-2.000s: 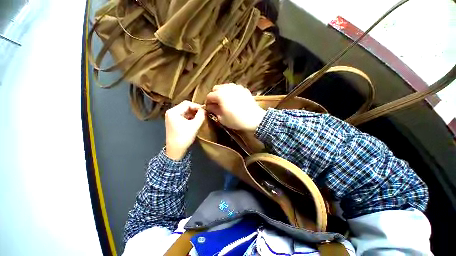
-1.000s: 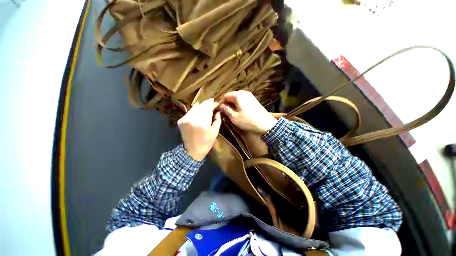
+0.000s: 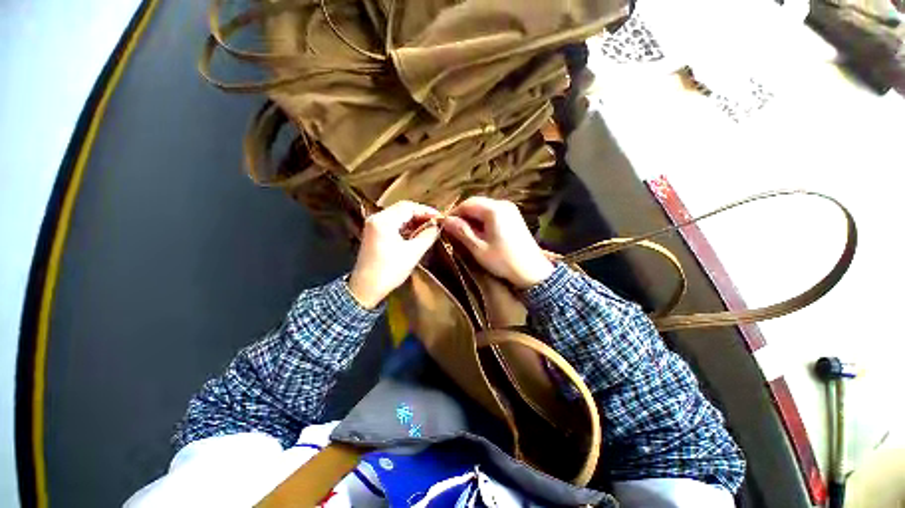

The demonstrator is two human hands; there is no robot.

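A tan-brown handbag (image 3: 442,322) lies open on my lap, with its opening running away from me. A zipper (image 3: 480,310) runs along the opening. My left hand (image 3: 393,248) and my right hand (image 3: 498,238) meet at the far end of the opening and pinch the bag's top edge between the fingertips. The exact piece between the fingers is mostly hidden. One tan handle (image 3: 581,382) stands in a loop near my right forearm. A long strap (image 3: 843,238) loops out to the right over the table.
A large heap of brown bags (image 3: 447,89) lies just beyond my hands. The white table (image 3: 794,149) at right has a worn red strip (image 3: 712,266) on its edge, a hammer (image 3: 834,417) and spotted sheets (image 3: 630,40). A dark surface with a yellow line is at left.
The view has shifted right, bringing the whole hammer and the spotted sheets into sight. My hands remain together at the bag's far end, fingertips closer than two seconds ago.
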